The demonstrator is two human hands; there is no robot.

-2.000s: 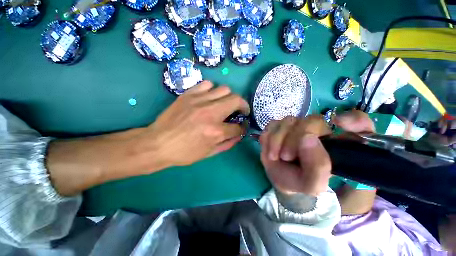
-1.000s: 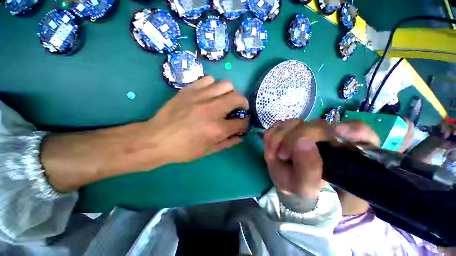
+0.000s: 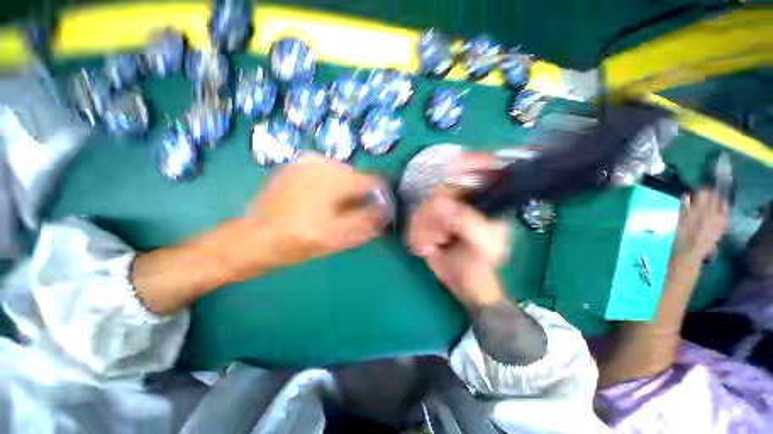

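Observation:
The head view is blurred. My left hand is closed around a small round circuit board unit, mostly hidden by its fingers. My right hand is just to the right of it, holding the thick black electric screwdriver, which slants up to the right. The screwdriver's tip cannot be made out. The round screw dish sits just beyond my hands, partly covered by my right hand and the screwdriver. A cluster of round circuit board units with blue boards lies beyond my left hand.
A teal box stands at the right. Another person's hand and lilac sleeve are beyond it. Yellow tape runs along the mat's far side. A white crumpled bag lies behind the box. A pale sleeve or cloth shows at far left.
The view has shifted, showing more units and the whole teal box. The screwdriver has swung from slanting down right to slanting up right. My left hand still holds the unit.

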